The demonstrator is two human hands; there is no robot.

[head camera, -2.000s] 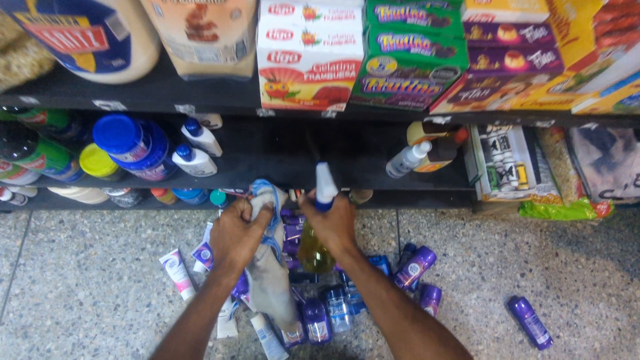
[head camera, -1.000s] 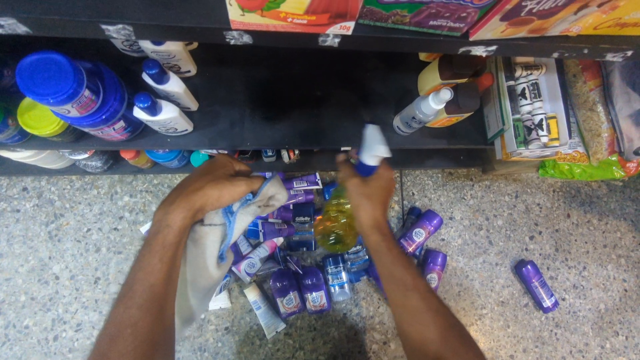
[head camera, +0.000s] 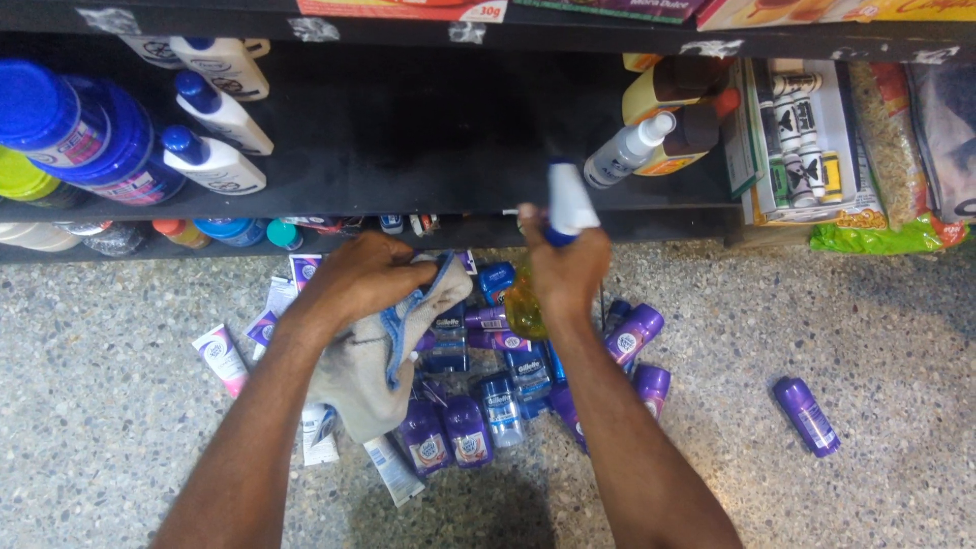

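Observation:
My left hand (head camera: 374, 278) grips a grey cloth with blue edging (head camera: 366, 374), which hangs over the pile on the floor. My right hand (head camera: 568, 267) is closed around the neck of a spray bottle (head camera: 526, 305) with yellow liquid and a white and blue trigger head, held upright in front of the lower black shelf (head camera: 427, 137). Beneath both hands lie several purple deodorant sticks (head camera: 467, 431), blue Gillette deodorants (head camera: 502, 412) and white and purple tubes (head camera: 221, 358). My right hand hides part of the bottle.
White bottles with blue caps (head camera: 217, 164) and big blue gel jars (head camera: 91, 137) stand at the shelf's left. At its right are a clear spray bottle (head camera: 629, 149), brown bottles (head camera: 679, 137) and a box of small bottles (head camera: 801, 137). One purple deodorant (head camera: 807, 415) lies apart on the speckled floor.
The view has shifted to show more of the lower shelf and floor. The spray bottle and the cloth stay in my hands; the cloth, earlier hanging close to the bottle, is now farther left of it.

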